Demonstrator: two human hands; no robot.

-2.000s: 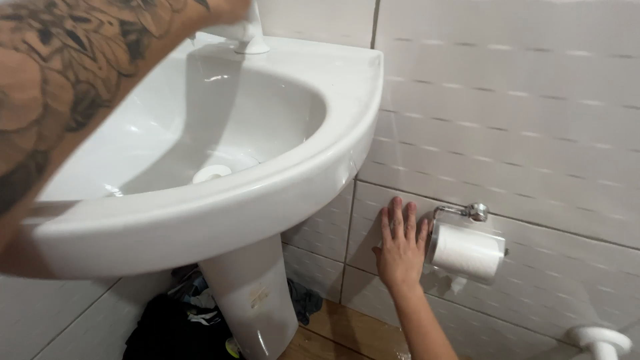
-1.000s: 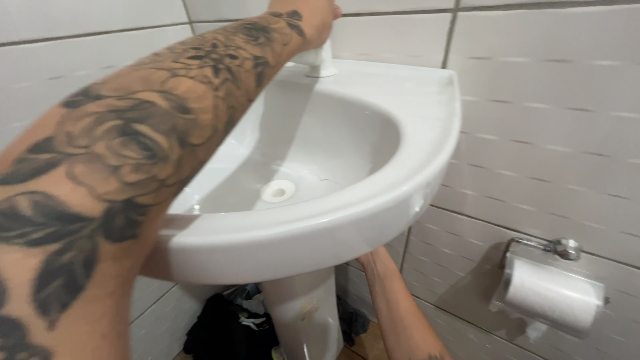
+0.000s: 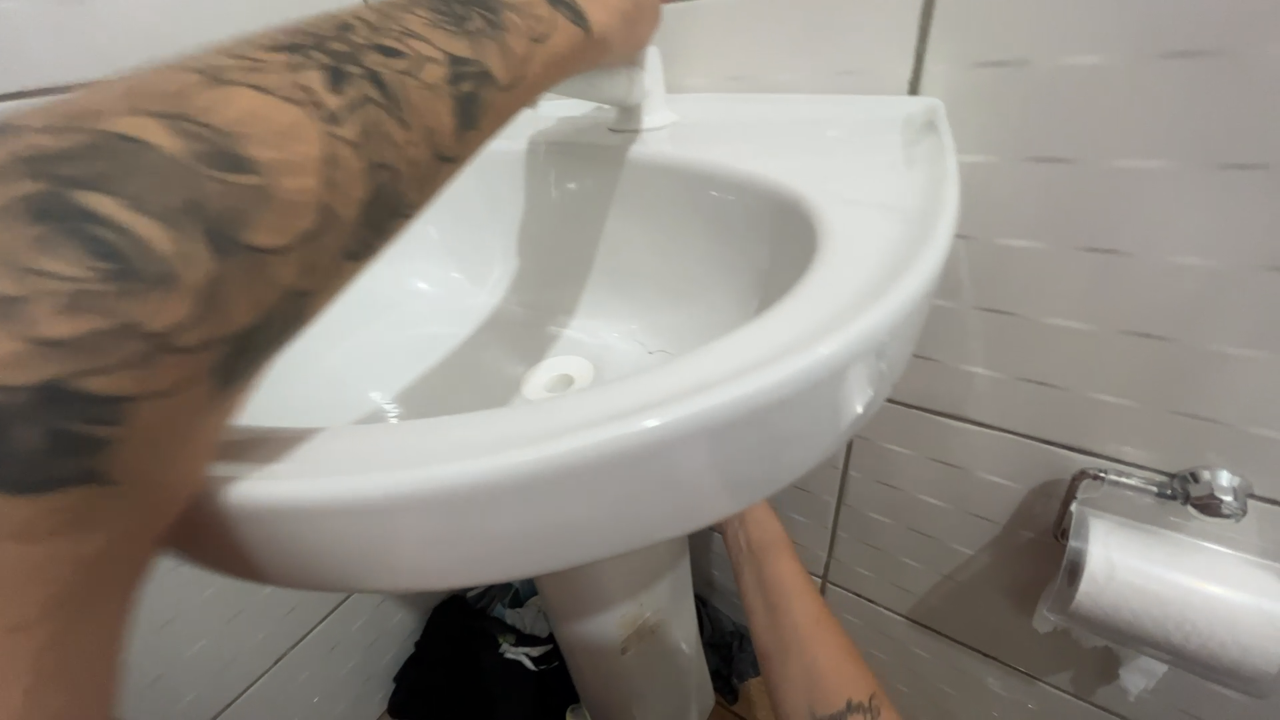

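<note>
A white ceramic pedestal sink (image 3: 560, 500) fills the middle of the view, with a white drain fitting (image 3: 558, 378) in its basin. My tattooed left forearm reaches across the basin to the white faucet (image 3: 650, 95) at the back. Only part of my left hand (image 3: 625, 25) shows at the top edge, at the faucet's top; its fingers are out of sight. My right forearm goes up under the sink's right side, beside the pedestal (image 3: 640, 630). The sink hides my right hand, so what it touches cannot be seen.
A roll of toilet paper (image 3: 1180, 600) hangs from a chrome holder (image 3: 1205, 492) on the tiled wall (image 3: 1080, 250) at the right. Dark cloth items (image 3: 475, 660) lie on the floor around the pedestal's base.
My right hand was spread against the wall tiles beside the toilet paper two seconds ago; it has gone under the sink. My left arm remains stretched toward the faucet.
</note>
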